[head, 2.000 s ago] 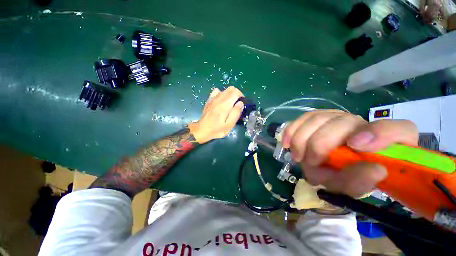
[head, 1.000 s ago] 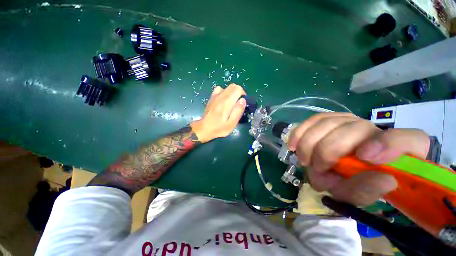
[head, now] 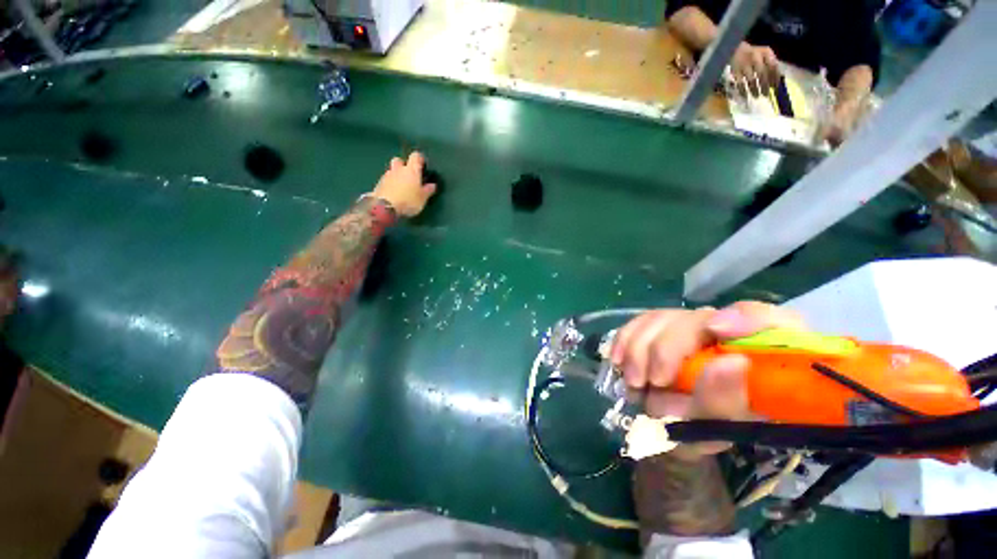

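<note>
My left hand [head: 406, 186] is stretched out to the far part of the green surface [head: 470, 377]. Its fingers are at a small black housing [head: 430, 178], mostly hidden by the hand; I cannot tell if it is gripped. My right hand [head: 689, 366] holds the orange electric screwdriver [head: 831, 382] with its lime-green strip. The silver nozzle head [head: 563, 343] hangs over the surface with no housing under it. The cream tape wrap [head: 648, 437] sits below the right hand. Loose tiny specks, likely screws [head: 465, 293], are scattered between the hands.
More black housings lie on the far surface, one right of my left hand [head: 527, 192] and one left [head: 264, 163]. A grey post [head: 842, 164] slants at right above a white box [head: 907, 306]. Another person's hands [head: 754, 63] work at the far bench. A cardboard box [head: 66, 448] is at lower left.
My left hand has left the nozzle and reached far forward. The view has shifted, showing the far bench. The nozzle no longer meets a housing. The right hand still holds the screwdriver.
</note>
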